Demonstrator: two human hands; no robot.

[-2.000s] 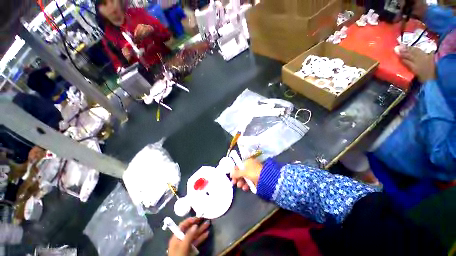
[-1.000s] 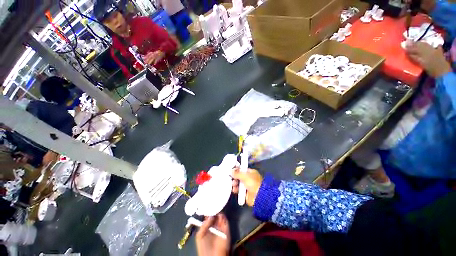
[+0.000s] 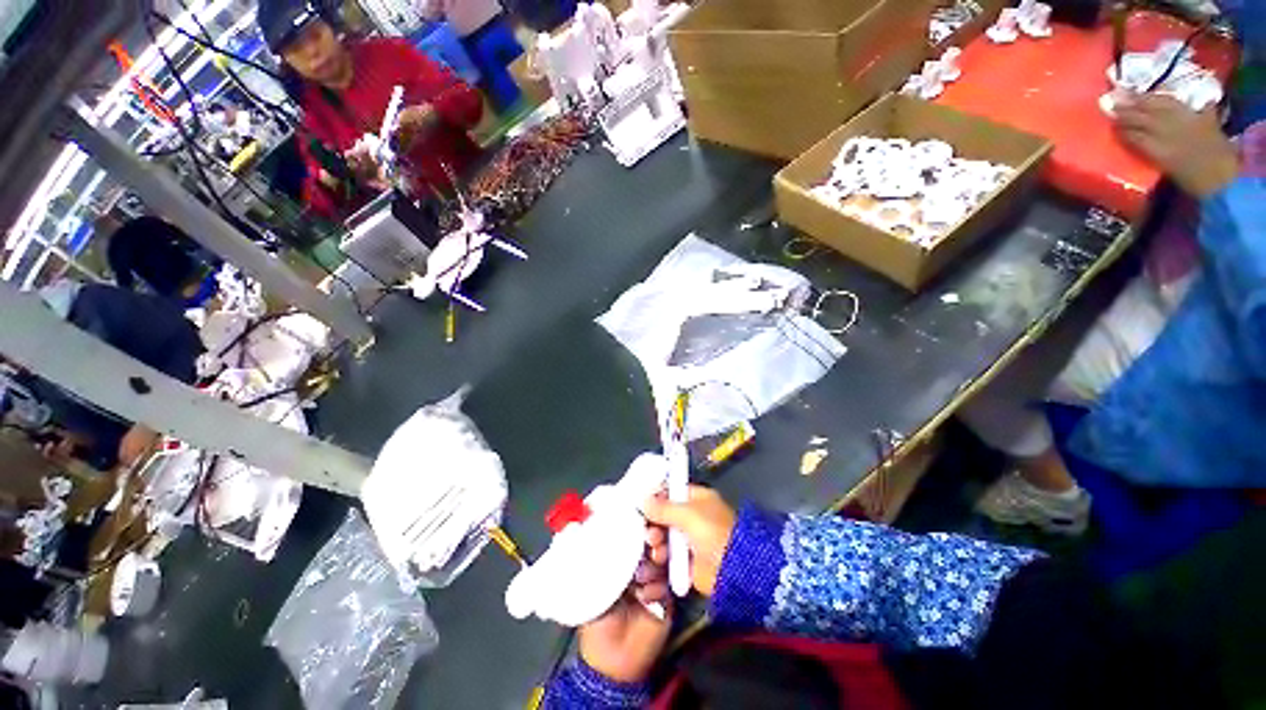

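Note:
A white disc-shaped housing (image 3: 586, 555) with round knobs and a red patch (image 3: 567, 512) is held tilted above the dark bench. My right hand (image 3: 690, 538) grips a narrow white stick (image 3: 678, 516) at the housing's right knob; a yellow-gold tip shows above the stick. My left hand (image 3: 628, 624) is below the housing and holds its lower right edge; its fingers are partly hidden by the housing. Another yellow-gold tip (image 3: 505, 542) sticks out at the housing's left.
A clear bag of white sticks (image 3: 437, 488) and a crinkled empty bag (image 3: 353, 620) lie left. An open plastic bag (image 3: 722, 333) lies ahead, a low carton (image 3: 848, 236) and taller carton (image 3: 791, 76) beyond. Other people sit or stand across and at right.
My left hand has moved up and right, under the housing. The white stick and gold tip it had near it at lower left are no longer seen there. The housing is tilted more.

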